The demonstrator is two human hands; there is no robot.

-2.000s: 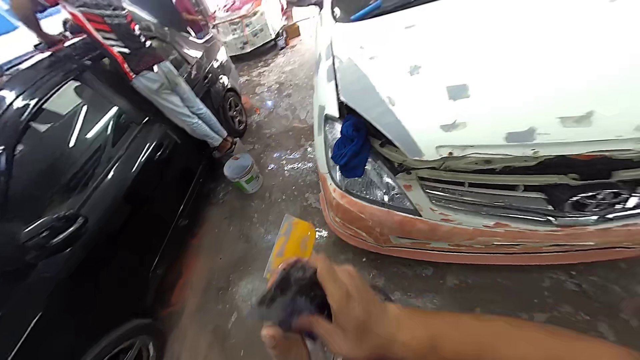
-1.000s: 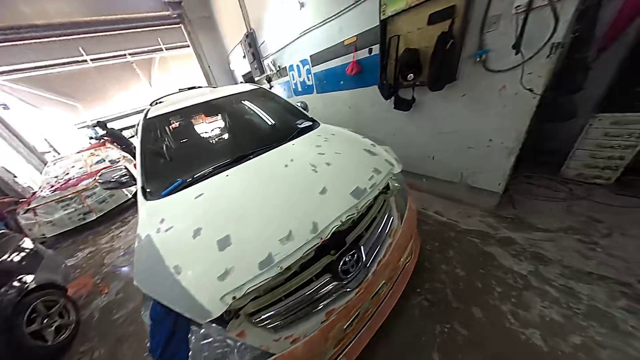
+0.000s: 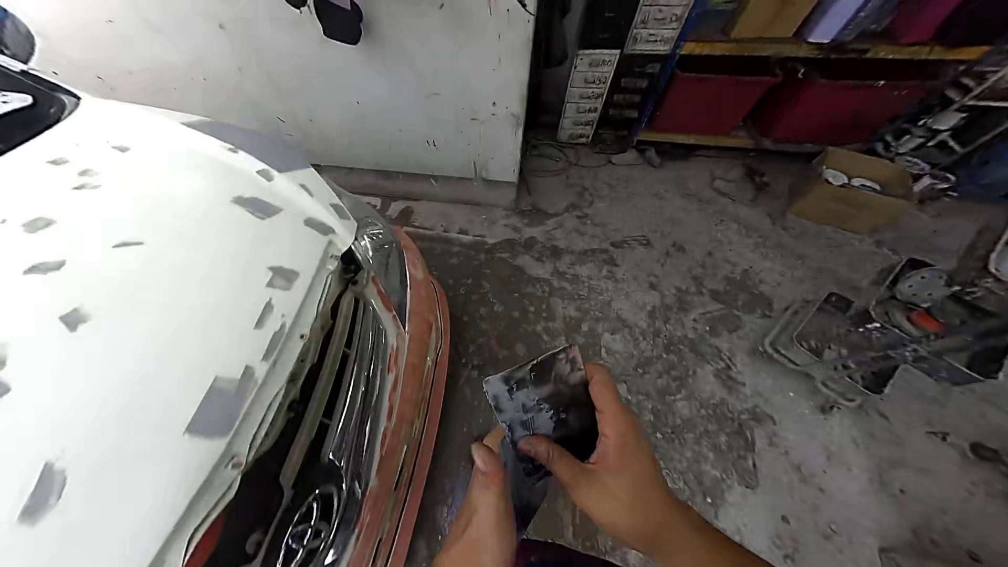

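My right hand point(image 3: 610, 465) grips a flat, dark rectangular piece with grey smears point(image 3: 543, 402), thumb across its face and fingers behind it. Just to its left is my left hand point(image 3: 488, 496), thumb up, closed on a second dark flat piece point(image 3: 524, 484) that hangs below the first. Whether the two pieces are joined I cannot tell. To the left of both hands stands a white car, its hood point(image 3: 157, 315) dotted with grey patches and its front bumper point(image 3: 421, 339) sanded to an orange-red layer. Neither hand touches the car.
A white wall point(image 3: 425, 94) rises behind the car. At the back right are a shelf with red bins point(image 3: 713, 102) and a labelled drawer stack point(image 3: 587, 98). An open cardboard box point(image 3: 854, 193) and a cluttered metal stand point(image 3: 890, 323) are on the stained concrete floor point(image 3: 677, 260).
The view has swung right and down from the car's front. My hands, out of sight one second ago, are in view again. The yellow sheet and the black car seen earlier are out of view.
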